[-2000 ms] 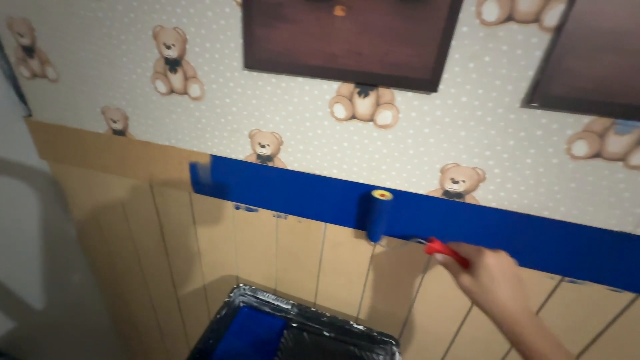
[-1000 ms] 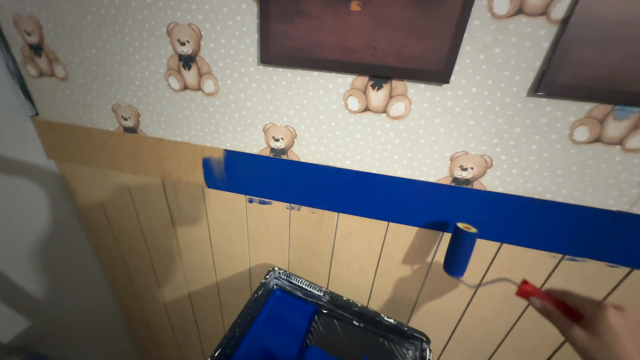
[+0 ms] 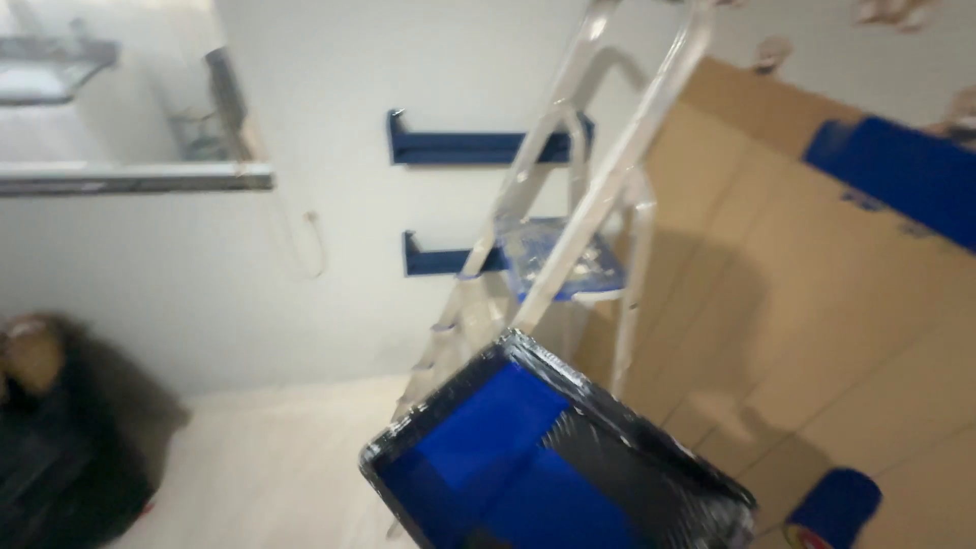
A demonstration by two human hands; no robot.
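Note:
A small paint roller, its sleeve covered in blue, shows at the bottom right edge, just right of the paint tray. Its handle and my right hand lie outside the frame. The black paint tray, wrapped in clear film, holds blue paint at the bottom centre; what supports it is hidden. A blue painted band runs along the beige grooved wall panelling at the right, below the teddy-bear wallpaper. Neither of my hands is in view.
A metal stepladder with a paint-marked blue platform stands behind the tray. Two dark blue wall shelves are on the white wall beyond it. A dark bag-like heap lies at the lower left, near the pale floor. A wall opening or mirror is at upper left.
The view has swung far to the left, bringing in the ladder and shelves. My right hand, seen before on the roller's red handle, is out of frame.

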